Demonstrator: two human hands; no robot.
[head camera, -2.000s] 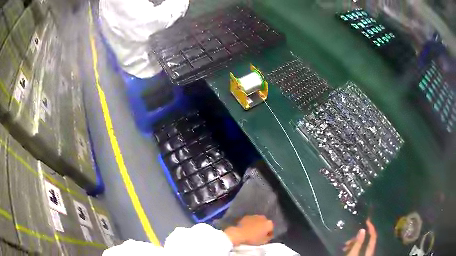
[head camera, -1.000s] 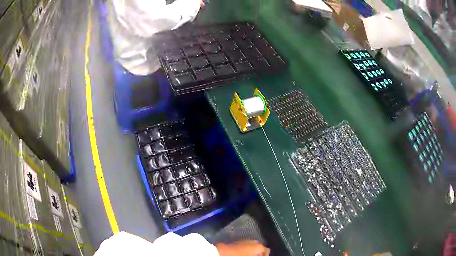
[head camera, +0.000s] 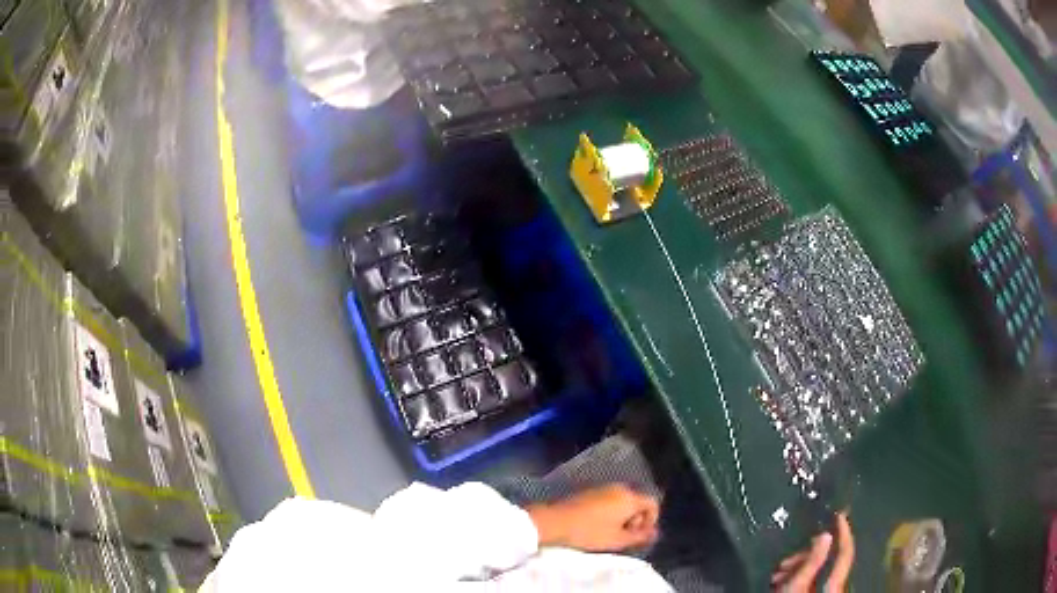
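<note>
My left hand (head camera: 603, 518) is at the bottom centre, below a white sleeve, curled like a loose fist over a grey surface; nothing shows in it. My right hand (head camera: 817, 562) is cut off by the bottom edge, its visible fingers apart and empty. A small silvery-white part (head camera: 780, 517) lies on the green mat (head camera: 684, 400) just above these fingers. A thin solder wire (head camera: 711, 359) runs down the mat from a white reel in a yellow holder (head camera: 595, 180). A row of tiny white and reddish parts (head camera: 792, 446) lies beside the clear tray (head camera: 823, 336) of glittering parts.
A yellow-rimmed round item (head camera: 918, 550) is right of my right hand. A fine-pocket tray (head camera: 724, 185) and large black tray (head camera: 545, 58) lie beyond. A black blister tray (head camera: 464, 365) sits low in a blue crate. Another person's white clothing (head camera: 342, 52) shows top left.
The view has swung and shifted. My right hand, almost wholly out of the picture one second ago, shows again at the bottom edge. My left hand shows more fully than one second ago.
</note>
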